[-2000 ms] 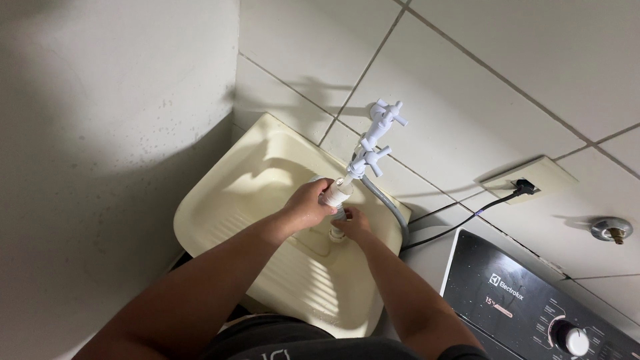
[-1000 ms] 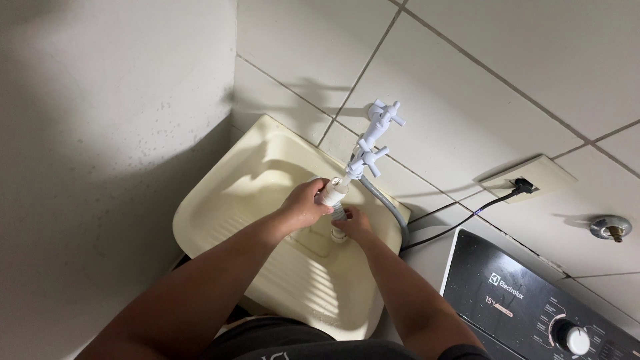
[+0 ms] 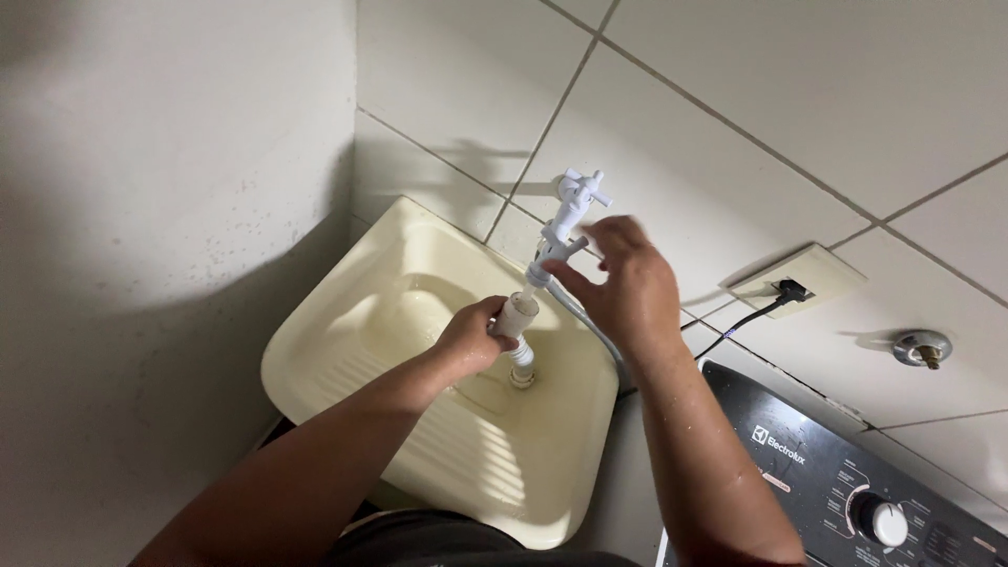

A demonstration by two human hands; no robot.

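Note:
My left hand (image 3: 476,337) grips the wide white collar of a corrugated plastic drain pipe (image 3: 517,315) in a cream laundry sink (image 3: 315,331). The collar's open top faces up, just below the spout of a white plastic tap (image 3: 557,248), and water runs from the spout into it. The pipe's lower end rests at the sink bottom. My right hand (image 3: 626,276) is raised at the tap's lower cross handle, thumb and fingers apart around it; whether they touch it I cannot tell. A second cross handle (image 3: 584,189) sits above, near the wall.
An Electrolux washing machine panel (image 3: 835,480) with a white knob stands at the lower right. A grey hose (image 3: 587,319) runs behind the sink. On the tiled wall are an outlet (image 3: 811,279) with a black plug and a metal fitting (image 3: 921,348). A plain wall borders the left.
My right hand has left the lower part of the pipe and moved up to the tap's lower handle. My left hand stays on the pipe's collar.

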